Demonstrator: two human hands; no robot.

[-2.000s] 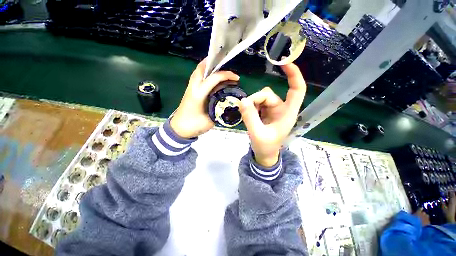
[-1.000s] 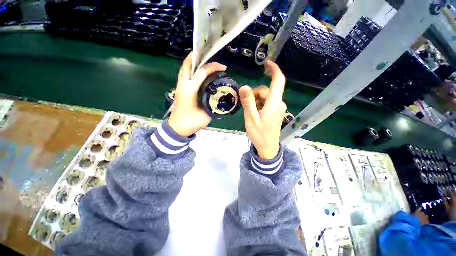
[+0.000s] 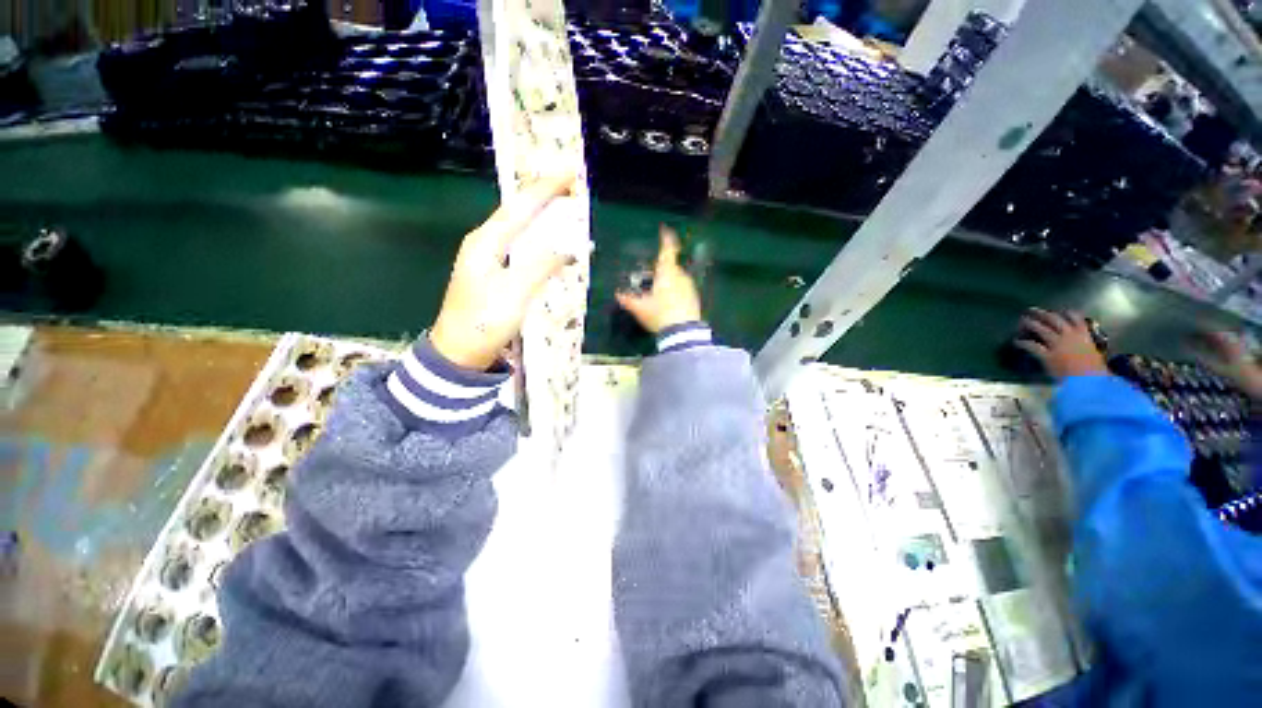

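Note:
My left hand (image 3: 485, 288) grips the white sticker sheet (image 3: 543, 138), which stands upright as a narrow strip with dark marks. My right hand (image 3: 667, 293) reaches over the green conveyor belt, with index finger and thumb apart. A blurred black cylindrical unit (image 3: 637, 281) is between or just beside these fingers. I cannot tell whether they grip it. No ring sticker shows clearly at the right fingertips.
A white tray with holes (image 3: 208, 520) lies left. Another blurred black unit (image 3: 56, 256) is on the belt (image 3: 346, 228) at far left. A diagonal frame post (image 3: 927, 194) stands right. A neighbour's blue sleeve (image 3: 1149, 484) and hand reach to the belt at right.
The black unit is gone from my left hand, which has moved slightly left with the sheet. My right hand has moved left and down over the belt. The neighbour's arm has reached up to the belt.

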